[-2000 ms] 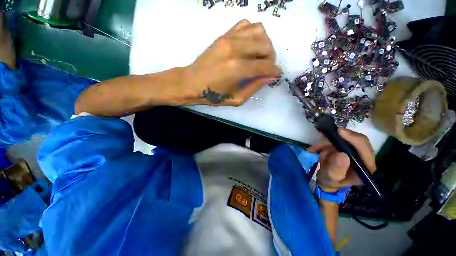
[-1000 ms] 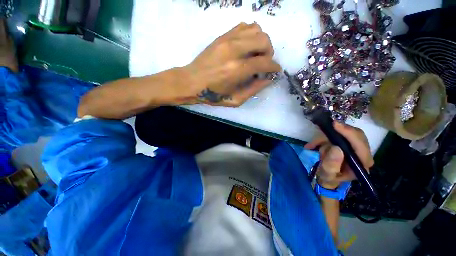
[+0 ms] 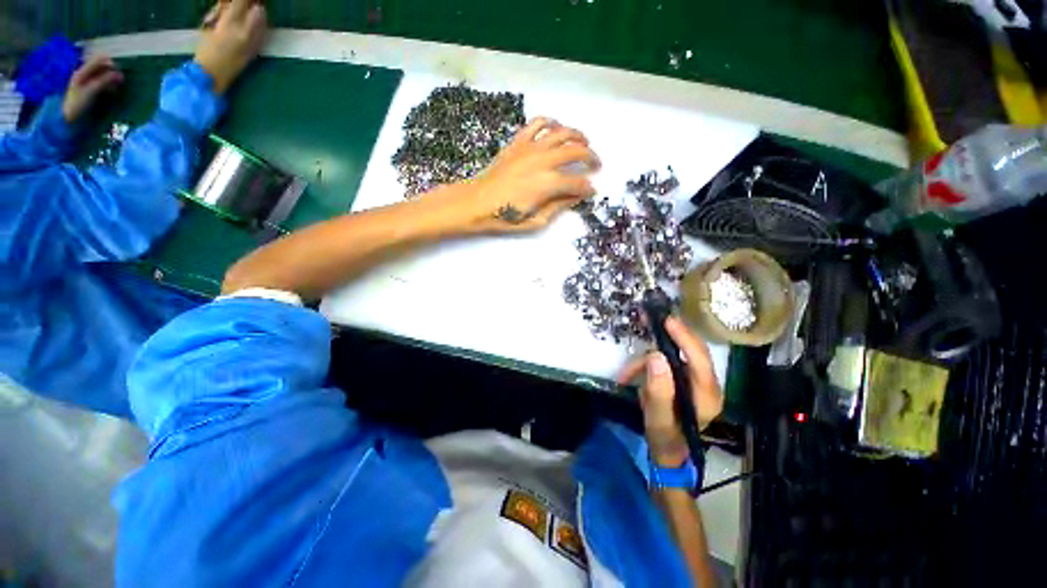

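Observation:
My left hand [image 3: 540,176], with a tattoo at the wrist, is over the white sheet [image 3: 436,301], between two piles of small metal parts. Its fingers are bent, and whether they hold a part cannot be told. My right hand [image 3: 685,385], with a blue wristband, grips the black soldering iron [image 3: 677,356]. The iron's thin tip points up over the near pile of reddish-dark and silver parts [image 3: 620,270]. The far pile of grey-green parts [image 3: 457,132] is left of my left hand.
A tan tape roll [image 3: 781,301] holding bright bits is right of the near pile. A round-grilled fan [image 3: 764,218], a bottle with a red label [image 3: 976,172] and a yellowish block [image 3: 907,402] are at right. A solder spool [image 3: 235,182] and a person's blue sleeves are at left.
The view has tilted up and shows more of the bench. My left hand has moved from the sheet below to the near pile's upper edge. The iron's tip now lies over the near pile.

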